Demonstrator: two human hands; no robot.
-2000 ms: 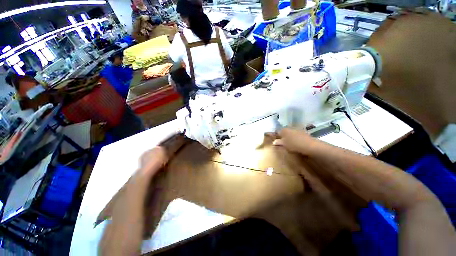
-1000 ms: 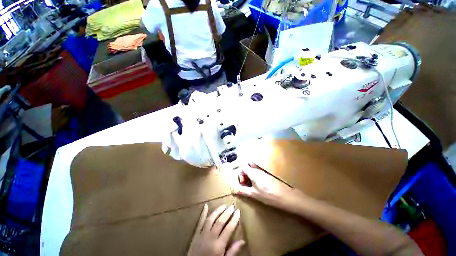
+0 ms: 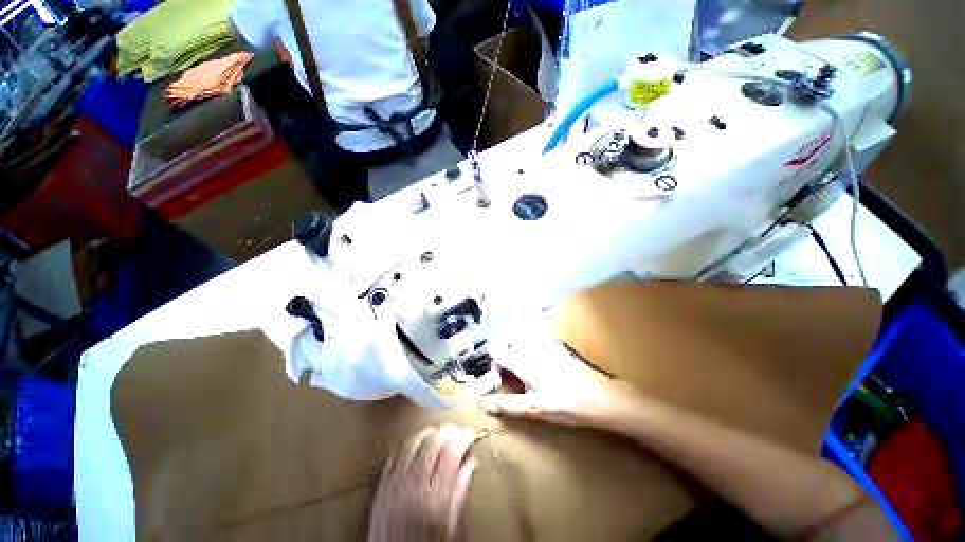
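A large brown fabric panel [image 3: 243,423] lies on the white table under the head of the white sewing machine [image 3: 603,191], with a seam line across its left part. My left hand [image 3: 423,487] is blurred and lies flat on the panel just in front of the machine's left end. My right hand [image 3: 550,386] is beside the needle area, its fingertips at the brightly lit spot. The needle and presser foot are mostly hidden by the machine head and my fingers. I cannot tell whether my right fingers pinch anything.
The white table edge [image 3: 101,365] runs along the left. A person in a white shirt [image 3: 354,64] stands beyond the table. A red-edged carton [image 3: 206,159] is at the back left. A blue bin with red cloth [image 3: 910,476] is at the right.
The view has moved closer to the machine. Earlier, both hands held the panel's sides; now both are near the needle. The panel's seam has shifted slightly since a second ago, and my left hand is blurred.
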